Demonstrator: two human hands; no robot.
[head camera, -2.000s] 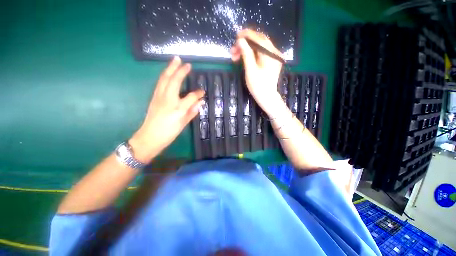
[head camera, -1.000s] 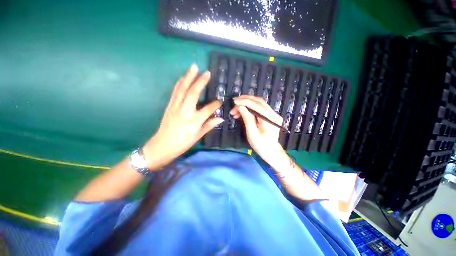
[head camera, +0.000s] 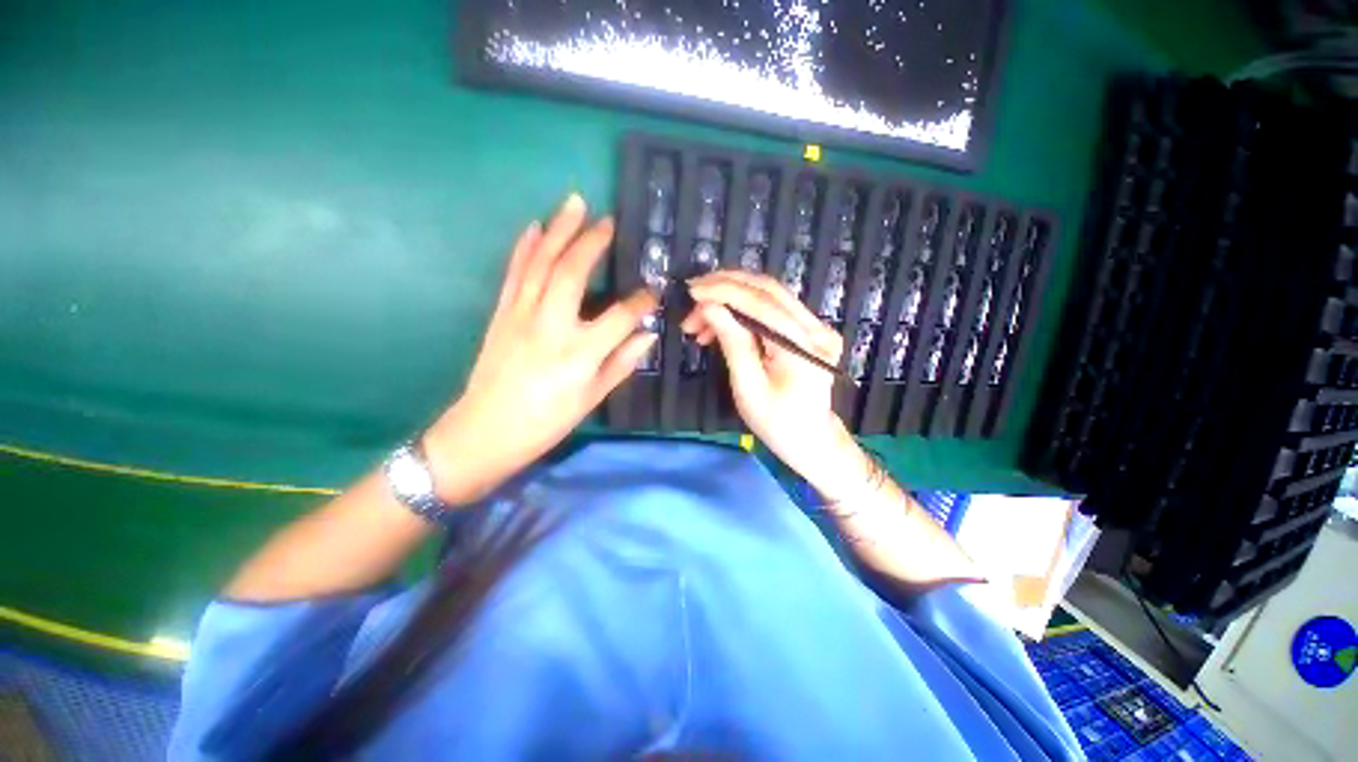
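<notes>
The black component tray lies on the green mat, with clear, shiny workpieces in rows in its ribbed columns. My right hand holds dark, thin tweezers over the tray's left columns. My left hand is at the tray's left edge, fingers spread, thumb and forefinger over the first column; whether they touch a workpiece is unclear. The tweezer tips are too small to make out. Beyond the tray lies a black parts tray with many white specks on it.
Tall black stacked trays stand at the right. White papers lie at the lower right, above a blue crate. A pale box with a round blue sticker is at the far right. Yellow tape marks the tray's near edge.
My right hand has come from the parts tray down to the component tray's left columns with the tweezers. My left hand stays by the tray's left edge, slightly lower along it.
</notes>
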